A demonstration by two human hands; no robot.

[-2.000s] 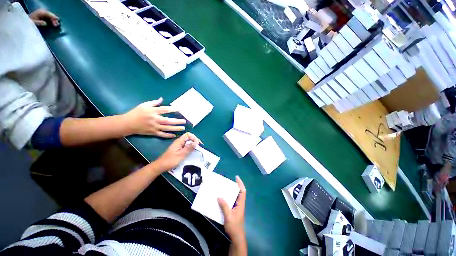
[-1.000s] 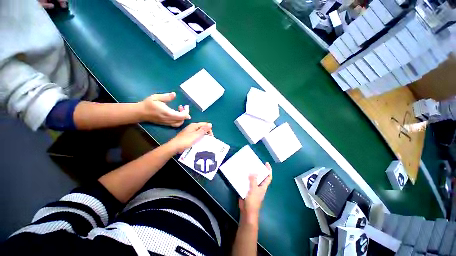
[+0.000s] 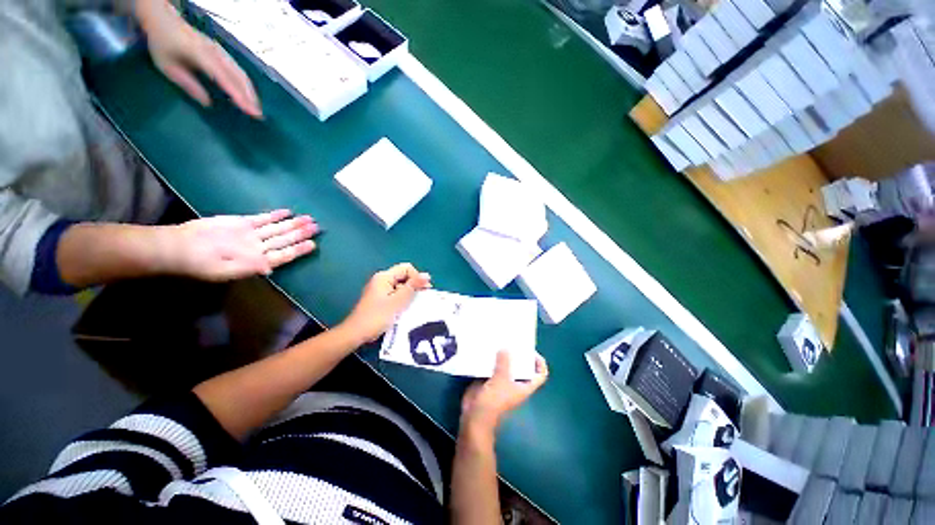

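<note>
My left hand holds the left end of a white printed sleeve with a black round picture. My right hand holds a plain white box, thumb on its top face. The box meets the sleeve's right side, and the two look like one strip. Whether the box is partly inside the sleeve cannot be told. Several closed white boxes lie ahead on the green tabletop: one alone and a touching group.
A neighbour's two hands are at the left, near a long white carton. Jumbled open dark-lined boxes and grey-white rows lie at the right. Beyond the white edge strip, a wooden board with stacked boxes spans the green belt.
The sleeve and the box in my hands have come together, edge to edge. The neighbour's hands have moved away to the left, one back towards the long carton.
</note>
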